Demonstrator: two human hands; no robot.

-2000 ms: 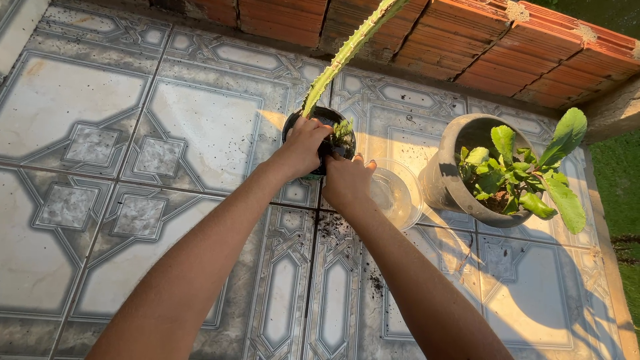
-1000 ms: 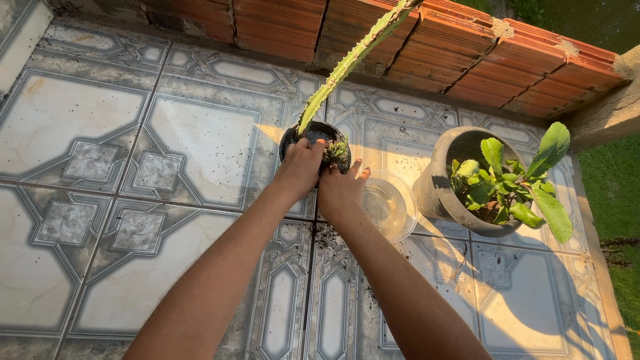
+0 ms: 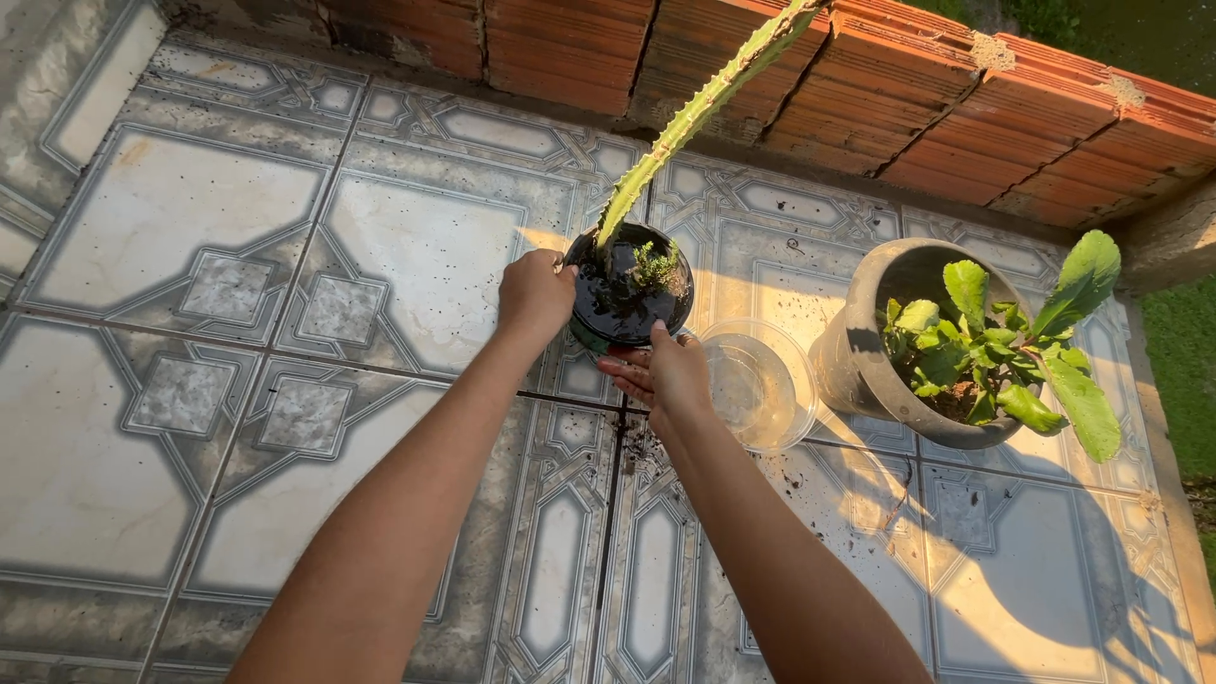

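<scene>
A round black plant pot [image 3: 632, 309] is gripped between my two hands in the middle of the view. From its left back side a long, thorny, ribbed cactus stem [image 3: 670, 142] leans up to the right. A small green plant [image 3: 655, 266] grows at the pot's right side, and the dark surface inside looks wet and shiny. My left hand [image 3: 537, 299] holds the left rim. My right hand [image 3: 665, 375] has its thumb on the front right rim and its fingers under the side. A clear plastic bowl [image 3: 760, 385] stands just right of my right hand.
A large grey pot [image 3: 860, 351] with a broad-leaved green plant [image 3: 997, 351] stands to the right of the bowl. Loose soil [image 3: 646, 451] is scattered over the patterned floor tiles [image 3: 418, 266]. A low hollow-brick wall [image 3: 883, 95] runs along the back, with grass [image 3: 1183, 370] beyond the right edge.
My hands have moved from inside the black pot, at the plant bases, out to its left and front right rims. More of the pot's dark interior shows.
</scene>
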